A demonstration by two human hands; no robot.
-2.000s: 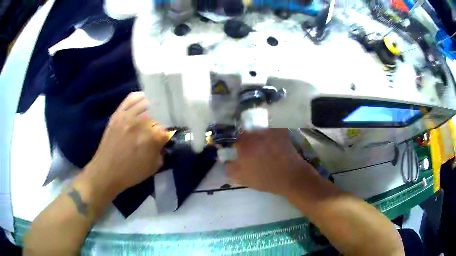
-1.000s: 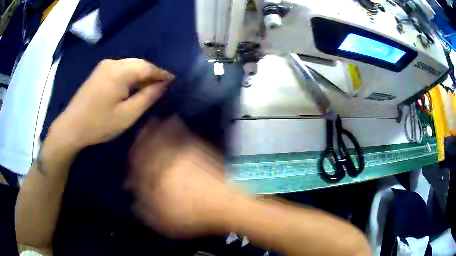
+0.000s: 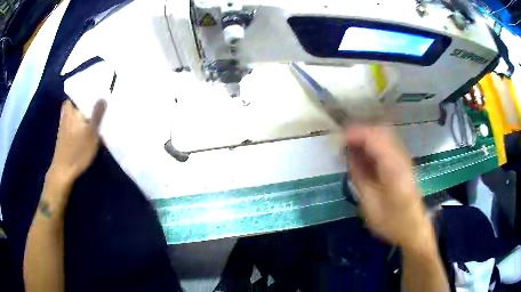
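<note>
A large navy-black garment panel (image 3: 108,211) lies at the left and hangs over the table's front edge. White pocketing (image 3: 91,85) with a dark strip lies at its upper part. My left hand (image 3: 77,137) grips the cloth at the white piece's lower edge. My right hand (image 3: 380,177), blurred, is on the black handles of the tailor's shears (image 3: 320,94); the blades point up and left over the machine bed. The handles are mostly hidden by the hand. The presser foot area (image 3: 231,77) has no cloth under it.
The white sewing machine head (image 3: 365,37) with a lit display stands across the top. A green measuring strip (image 3: 257,208) runs along the front edge. Small metal snips (image 3: 461,128) and a yellow item (image 3: 503,108) are at the right. White and navy cloth pieces (image 3: 477,268) lie lower right.
My right hand has moved from the dark cloth to the shears. The cloth has shifted left, away from the needle, with my left hand, and more white pocketing shows.
</note>
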